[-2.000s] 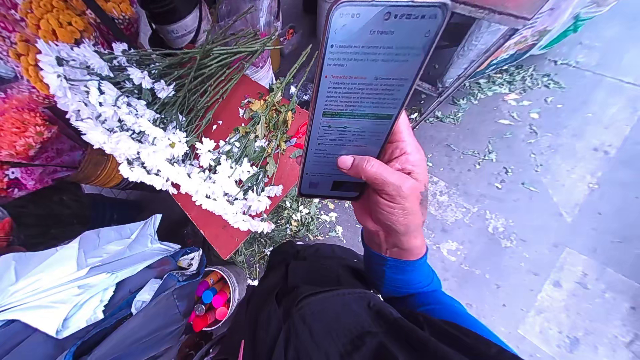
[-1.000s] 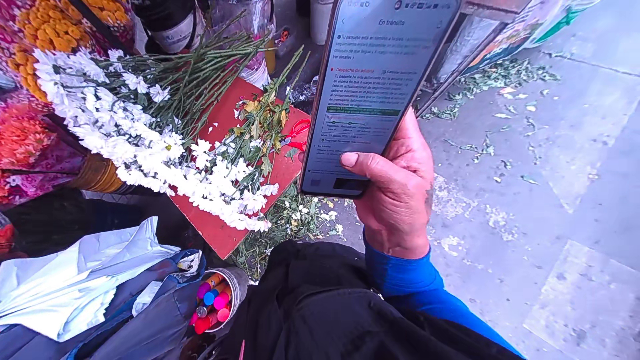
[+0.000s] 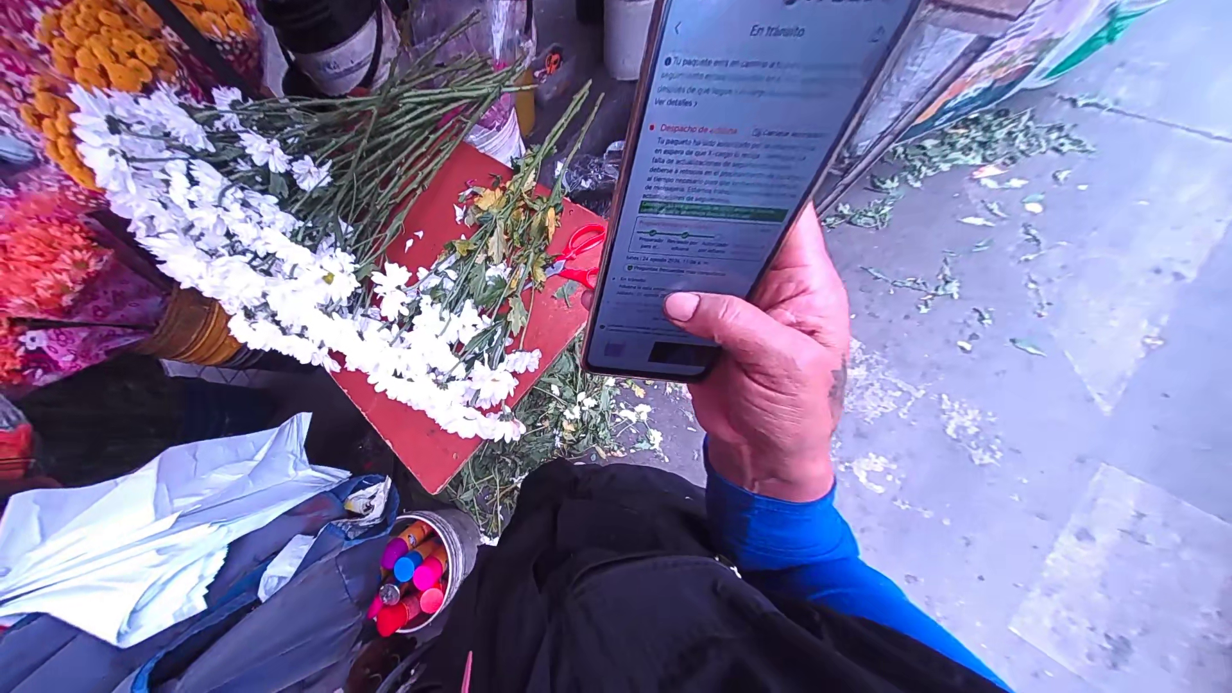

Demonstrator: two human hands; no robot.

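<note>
My right hand [image 3: 784, 356], in a blue sleeve, grips a smartphone [image 3: 717, 192], with the thumb over the lower part of its lit screen, which shows text. My left hand is out of view. Left of the phone, white chrysanthemums [image 3: 289, 279] with long green stems lie across a red board [image 3: 433, 433]. Loose cut stems with leaves [image 3: 520, 231] rest on the board beside the white blooms. Scissors with red handles [image 3: 580, 252] lie at the board's right side, partly hidden by leaves and close to the phone's left edge.
A bucket [image 3: 462, 549] of colored markers stands below the board. Left of it, a white plastic bag [image 3: 144, 520] lies on dark cloth. Orange flowers [image 3: 106, 48] and coral flowers [image 3: 48, 250] stand at the left edge. Leaf scraps [image 3: 1001, 140] litter the grey pavement.
</note>
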